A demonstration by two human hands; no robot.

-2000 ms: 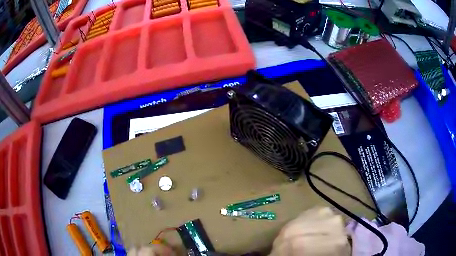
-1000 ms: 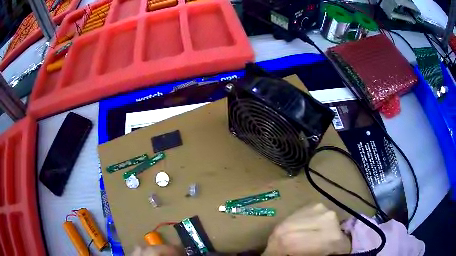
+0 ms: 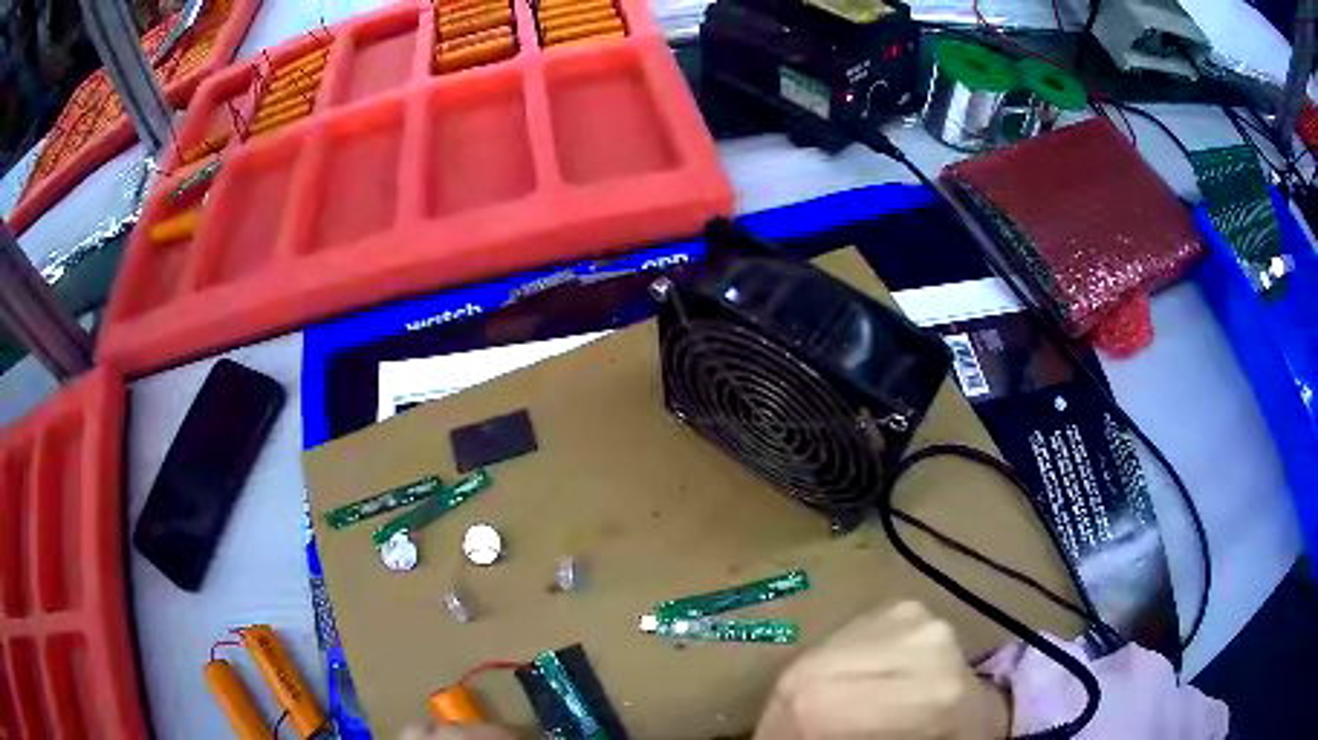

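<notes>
A green circuit strip [image 3: 567, 694] lies on a small black pad [image 3: 596, 688] at the bottom of the view. A red wire runs from the strip to an orange battery cell [image 3: 458, 706]. My left hand [image 3: 474, 732] shows only as a sliver of fingers at the bottom edge, against the cell; its grip is hidden. My right hand [image 3: 867, 680] is bare, curled and cut off by the bottom edge, right of the pad; what it holds is hidden. Two green strips [image 3: 734, 594] with a white round part at their left end lie above and left of it.
A black fan [image 3: 788, 383] stands on the brown board [image 3: 607, 492]. Two strips, round parts [image 3: 481, 544] and a black pad [image 3: 493, 441] lie left. Around are a phone [image 3: 211, 474], red trays [image 3: 434, 159], two orange cells [image 3: 282, 680], a black cable [image 3: 1012, 614] and a soldering station [image 3: 810, 65].
The orange cell and its red wire show more clearly than two seconds ago, with less of my left hand in view. My right hand stays in nearly the same place. The whole view has shifted slightly.
</notes>
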